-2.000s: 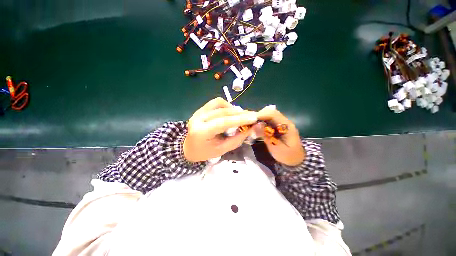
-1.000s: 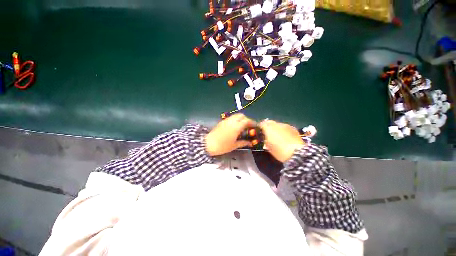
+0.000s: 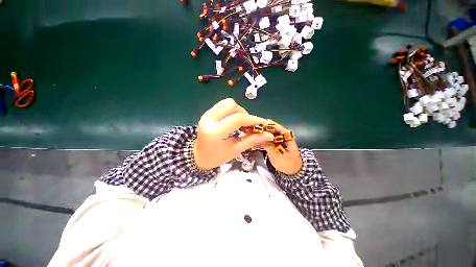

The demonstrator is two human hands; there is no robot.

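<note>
My left hand (image 3: 222, 135) and my right hand (image 3: 286, 156) meet in front of my chest at the bench's front edge. Several orange connectors (image 3: 270, 128) show clustered between the fingers of both hands, facing up. My left fingers close on some of them, and my right hand holds others. The wires and white ends below are mostly hidden by the hands; a small pale end shows under them. The main harness pile (image 3: 261, 39) lies loose on the bench ahead, orange ends left, white connectors right.
A second harness pile (image 3: 432, 88) lies at right. Red-orange scissors (image 3: 25, 94) lie at far left beside a blue-handled tool (image 3: 4, 97). A yellow bag edge (image 3: 373, 2) shows at the top. A dark cable (image 3: 427, 26) and a blue object (image 3: 462, 25) are at upper right.
The harness with the yellow wire at the near edge of the main pile is gone from the bench. The hands have changed grip, and more orange ends now show. The camera view has shifted.
</note>
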